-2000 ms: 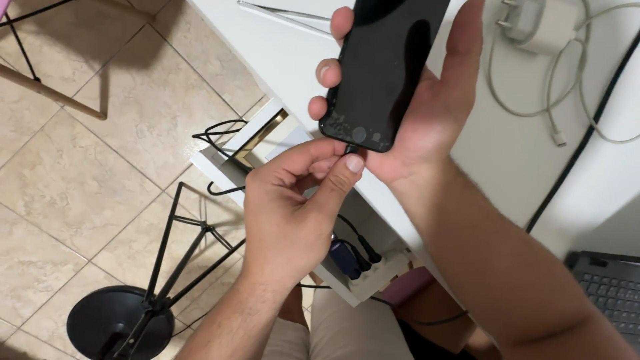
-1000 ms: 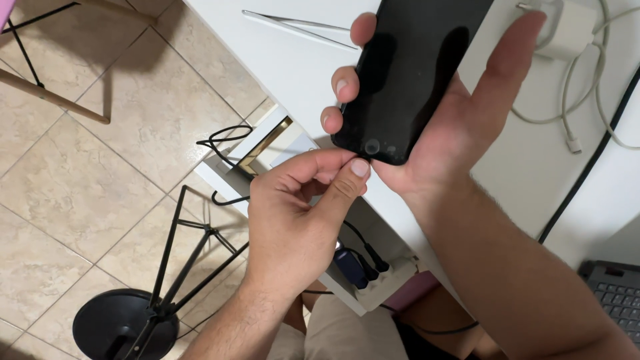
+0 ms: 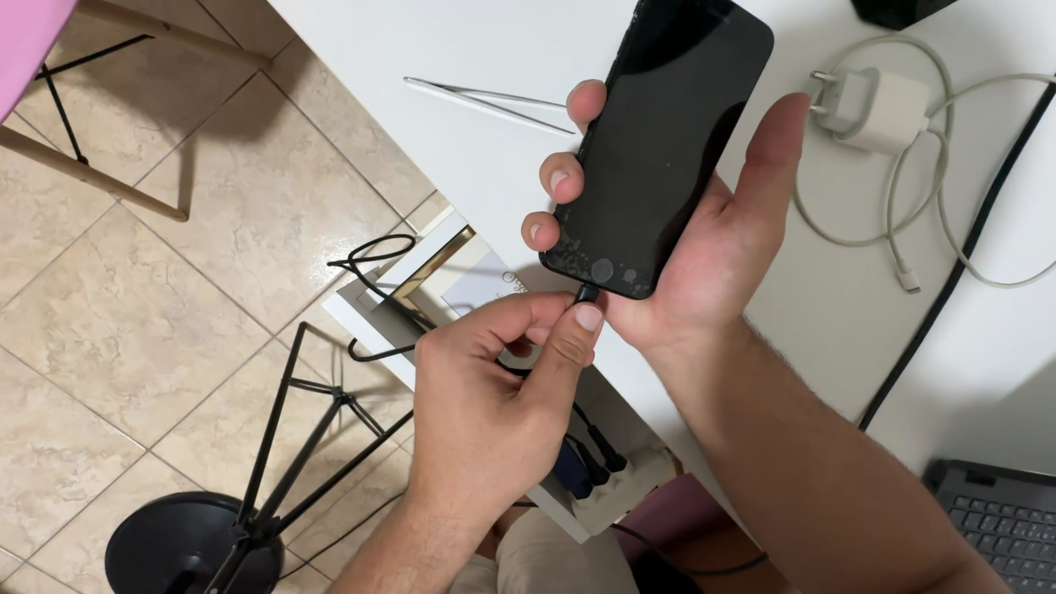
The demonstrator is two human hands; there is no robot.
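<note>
My right hand (image 3: 701, 256), palm up, holds a black smartphone (image 3: 660, 148); three fingertips show along its left edge, and the thumb points away from the opposite side. Small marks or bubbles show on the glass near the home button. My left hand (image 3: 503, 388) pinches a black cable connector (image 3: 586, 294) between thumb and forefinger at the phone's bottom edge. Whether the plug is fully seated cannot be told. Metal tweezers (image 3: 495, 103) lie on the white table (image 3: 363, 41), left of the phone. Behind the phone, the other right fingers are hidden.
A white charger (image 3: 883, 107) with a coiled white cable (image 3: 907, 276) lies at the right, near a black cord (image 3: 965, 256) and keyboard (image 3: 1002, 520). Below is an open drawer (image 3: 363, 330) holding cables and plugs. A black tripod-like stand (image 3: 289, 478) and chair legs (image 3: 99, 173) are at left.
More of the black connector shows between my left fingertips and the phone than one second ago. Both hands keep their holds. The view has shifted somewhat.
</note>
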